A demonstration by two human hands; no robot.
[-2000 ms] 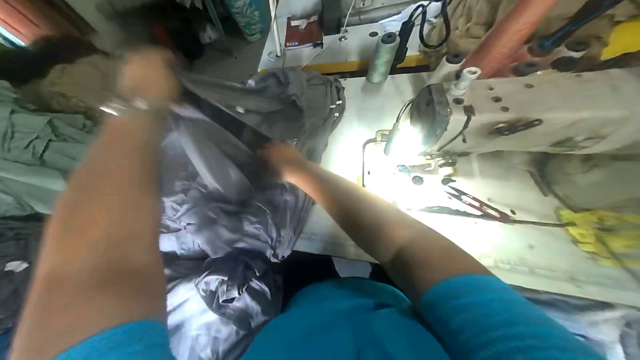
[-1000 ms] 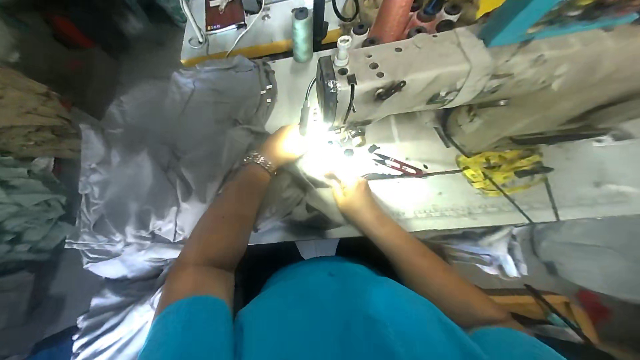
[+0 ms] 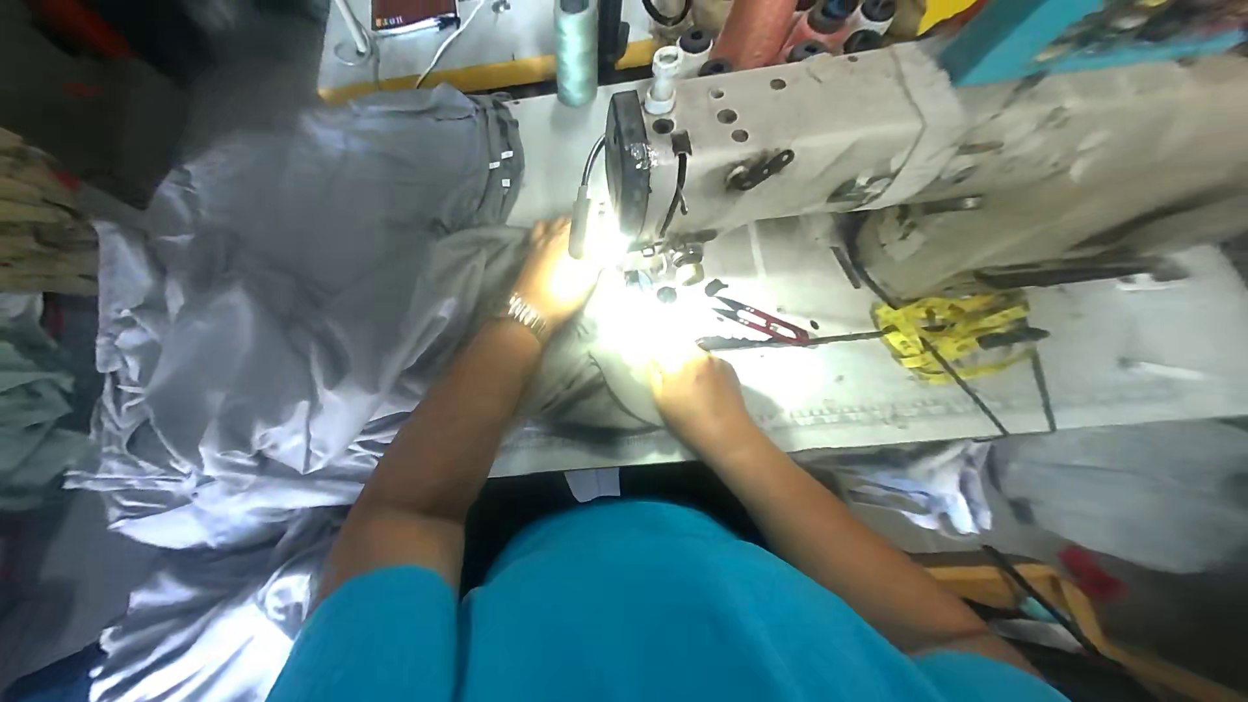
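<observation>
Grey fabric (image 3: 292, 253) lies in folds over the left of the table and runs under the head of a sewing machine (image 3: 799, 136). My left hand (image 3: 554, 273), with a metal band at the wrist, rests on the fabric just left of the needle area. My right hand (image 3: 697, 395) is at the fabric's edge, right of and nearer me than the needle area. Strong glare from the machine lamp hides the fingertips of both hands and the needle. Red-handled thread snips (image 3: 765, 322) lie on the table beyond my right hand.
A yellow measuring tape (image 3: 951, 331) lies bundled on the machine table (image 3: 838, 390), with a dark cord across it. A pale green thread cone (image 3: 576, 54) stands behind the machine's head, near more spools. Other cloth (image 3: 39, 400) is heaped at far left.
Two seconds ago both hands were out left over the fabric; now they are at the machine's needle area. The fabric has been spread along the table. Since one second ago the hands have hardly moved.
</observation>
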